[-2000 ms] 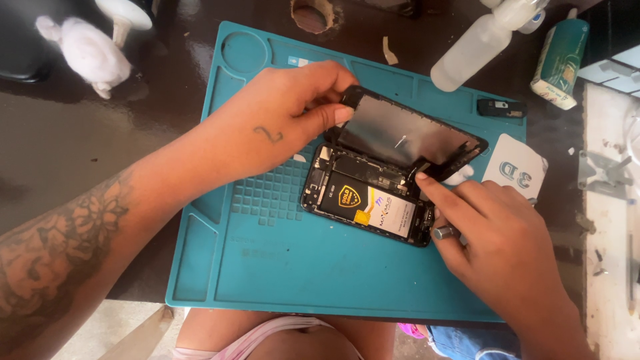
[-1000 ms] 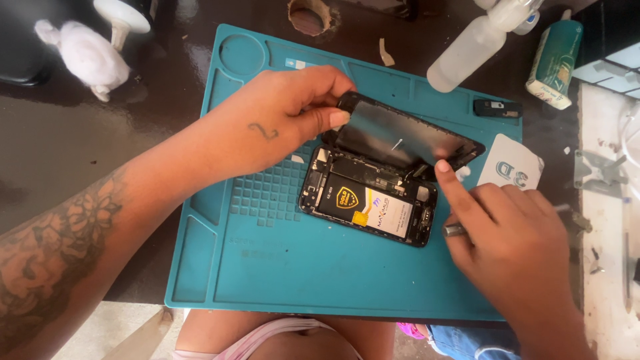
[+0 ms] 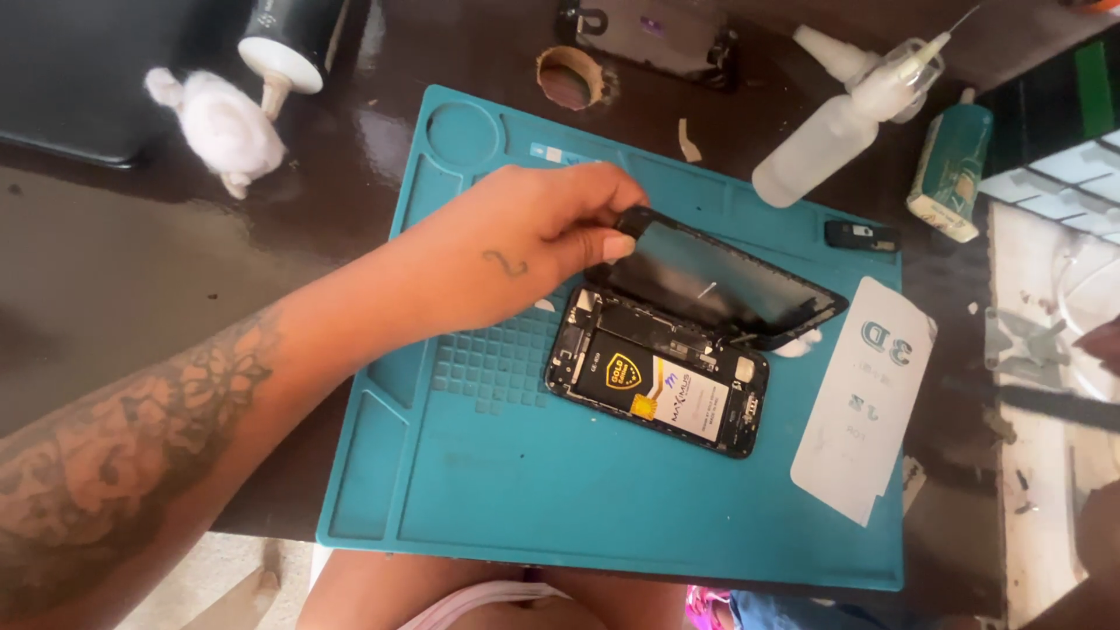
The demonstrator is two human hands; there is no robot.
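Note:
My left hand [image 3: 556,232] pinches the upper left end of a phone's screen assembly [image 3: 722,280], between thumb and fingers. It is raised and tilted over the opened phone body [image 3: 748,416], its right end close to the body's upper right corner. A battery [image 3: 669,394] with a black and white label lies in the body, which rests on the teal silicone repair mat [image 3: 612,507]. What seems to be my right hand [image 3: 1101,346] shows only as a dark, blurred part at the right edge, near a dark elongated thing; what it holds cannot be told.
A white printed card [image 3: 862,402] lies on the mat's right side, below a small black part [image 3: 862,235]. Beyond the mat are a clear plastic bottle [image 3: 814,153], a green and white box [image 3: 952,171], a tape roll [image 3: 570,79] and cotton wool [image 3: 223,131]. A blade [image 3: 913,481] lies beside the mat.
My right hand has left the phone's right end and moved off to the right. The left hand still holds the screen assembly raised. The white card now shows in full.

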